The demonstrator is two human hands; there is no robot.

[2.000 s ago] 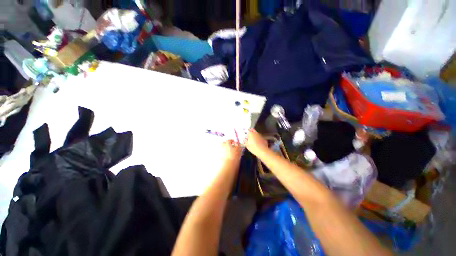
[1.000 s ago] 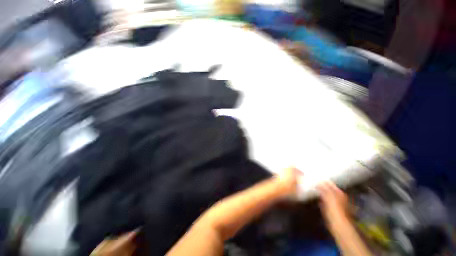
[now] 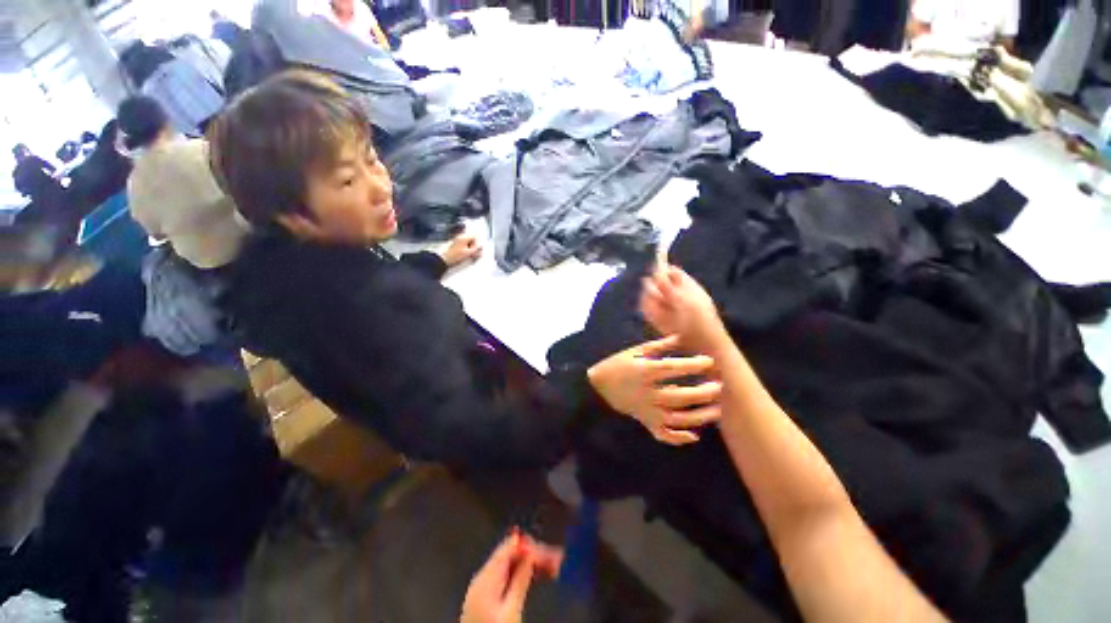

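A black garment (image 3: 853, 402) with shiny lining parts lies bunched on the white table. My right hand (image 3: 679, 302) is raised over its left side, fingers bent; a small pale tip sticks up from it, and I cannot tell if it is a finger or a held thing. Another person's hand (image 3: 658, 389), fingers spread, is at my right wrist. My left hand (image 3: 506, 579) is low at the bottom edge, partly cut off and blurred, with a small red thing (image 3: 524, 544) at its fingertips.
A person in a black top (image 3: 378, 341) sits close on the left, turned towards me. Grey garments (image 3: 585, 183) lie on the white table (image 3: 780, 97) beyond. Another black cloth (image 3: 932, 97) lies at the far right. Cardboard boxes (image 3: 311, 426) stand behind the person.
The view has swung left, from the table corner to the neighbouring person. My hands have left the corner and moved apart, the right raised. The person's hand has come to my right wrist.
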